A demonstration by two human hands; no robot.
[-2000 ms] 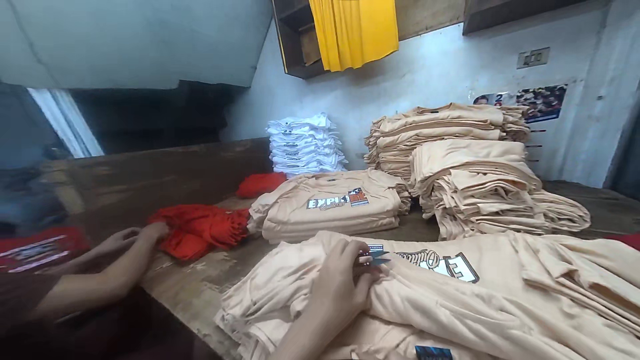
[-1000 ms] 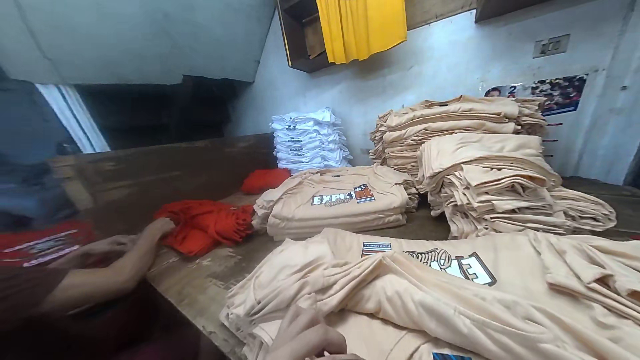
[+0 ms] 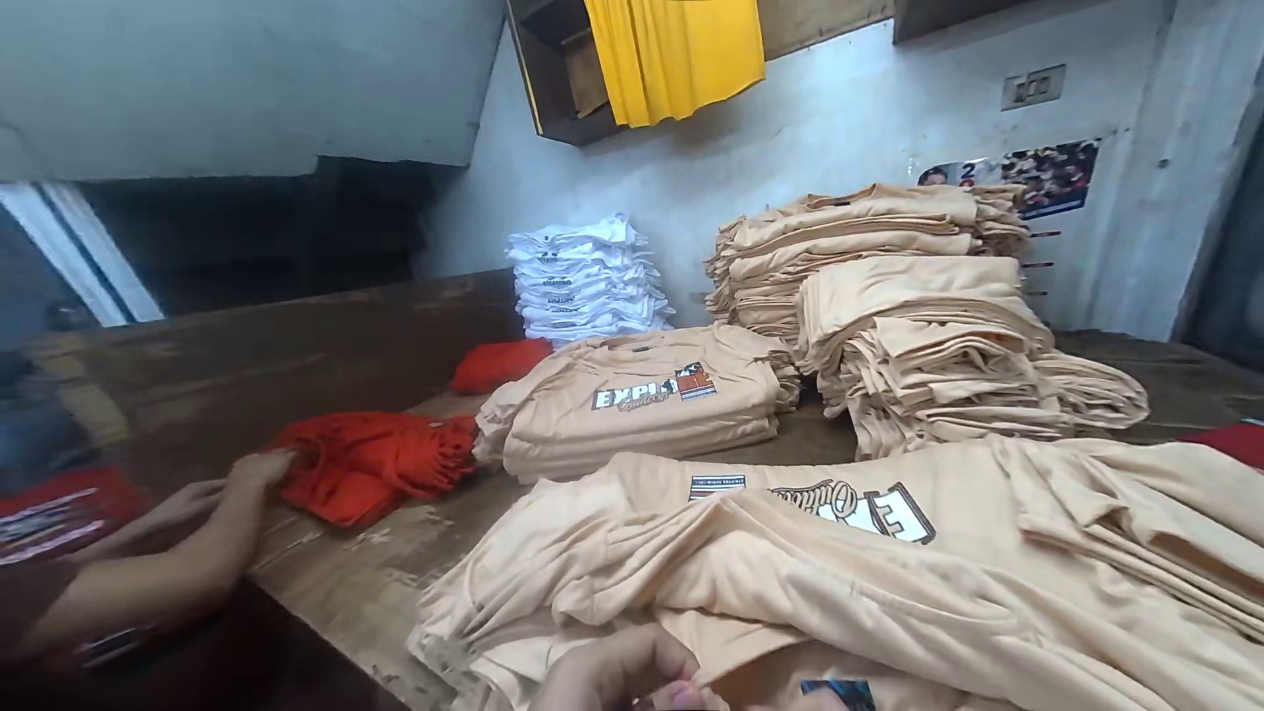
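Observation:
At the bottom centre of the head view, my left hand (image 3: 627, 667) has its thumb and forefinger pinched on an edge of a beige T-shirt (image 3: 879, 617). Only fingertips of my right hand (image 3: 815, 700) show at the lower frame edge, close to a dark blue printed patch (image 3: 837, 691); their grip is hidden. The shirt lies rumpled over other beige shirts, its large printed lettering (image 3: 894, 513) facing up beyond my hands.
Beige shirt stacks (image 3: 642, 420) (image 3: 928, 346) and a white garment stack (image 3: 588, 281) stand behind. At left, a co-worker's hand (image 3: 262, 469) touches red cloth (image 3: 370, 464) on the wooden table (image 3: 341, 583). Yellow cloth (image 3: 676, 59) hangs above.
One of my hands was over the shirt's print two seconds ago, holding a small object; my hands are now at the lower frame edge. The shirt's near part has been folded up over some lettering.

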